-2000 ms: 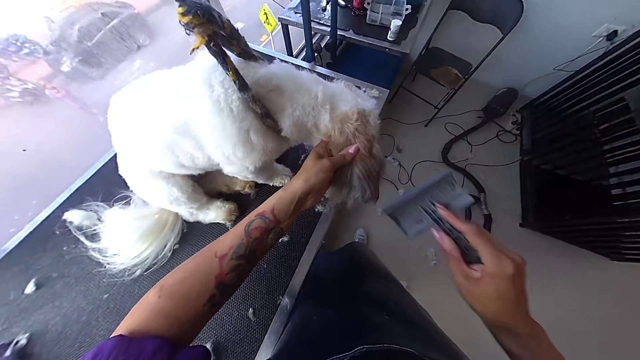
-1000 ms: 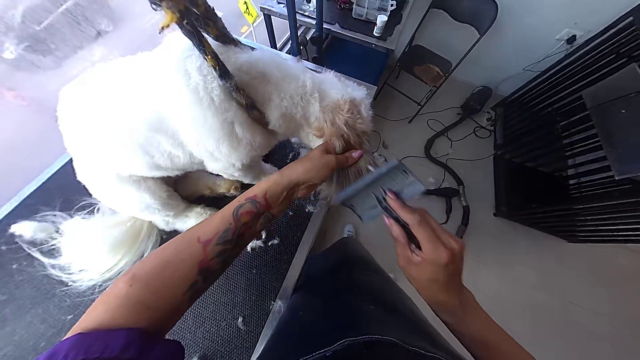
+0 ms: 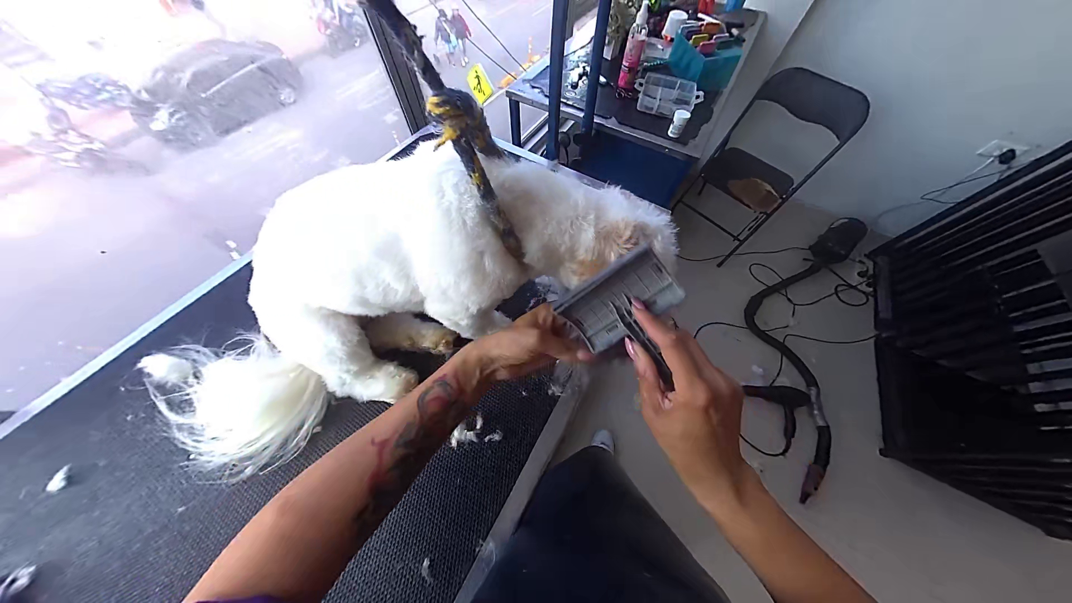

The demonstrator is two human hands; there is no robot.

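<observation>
A white dog [image 3: 377,234] lies on a black ribbed grooming table [image 3: 419,494], a black and yellow cloth strap [image 3: 486,188] around its body. Its head, with tan fur, points right, over the table's edge. My right hand [image 3: 691,402] holds a grey slicker brush [image 3: 624,301] by its dark handle, the brush's back facing me, in front of the dog's muzzle. My left hand [image 3: 532,343] is at the muzzle, beside the brush head; its fingertips are partly hidden, and I cannot tell what they hold.
Cut fur tufts [image 3: 469,431] lie on the table. Behind stands a side table [image 3: 586,109] with bottles and a plastic organizer [image 3: 667,95]. A folding chair [image 3: 812,100], a dryer hose [image 3: 779,335] with cables on the floor, and a black barred cage [image 3: 980,335] are at the right.
The brush has moved across the dog's muzzle, close to my left hand; two seconds ago it was in the air to the right. The view has shifted.
</observation>
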